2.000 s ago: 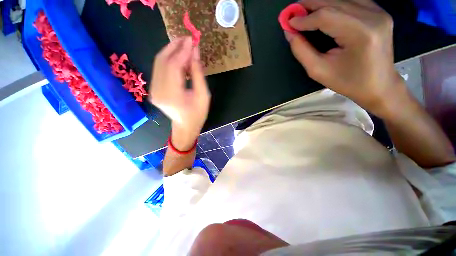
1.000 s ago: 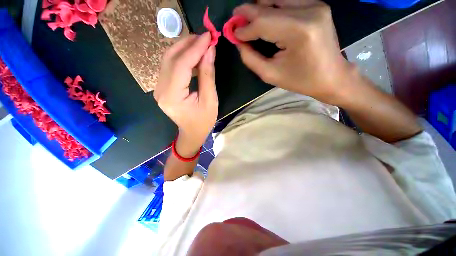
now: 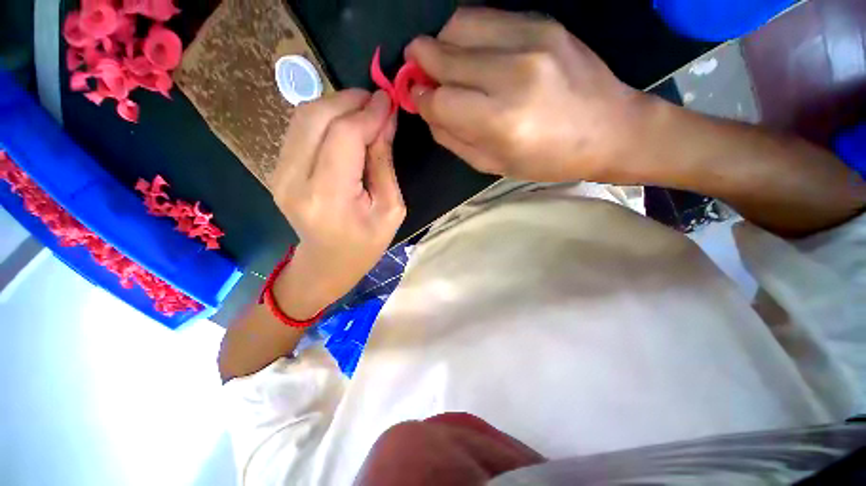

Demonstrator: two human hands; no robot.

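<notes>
My left hand, with a red cord bracelet, pinches a small curved red part between thumb and fingertips; its thin point sticks up. My right hand holds a red hollow round part by its side. The two parts meet or nearly touch; the fingers hide the joint. A white round glue cap sits on the spotted brown cardboard pad, beyond my left hand.
A blue left bin holds many small red pieces. A loose cluster of curved pieces lies beside it. Larger red assemblies are heaped at the far left. A blue bin shows at upper right.
My hands have come together, bringing the curved part against or close to the round part. The view has shifted, so the larger red heap shows more fully.
</notes>
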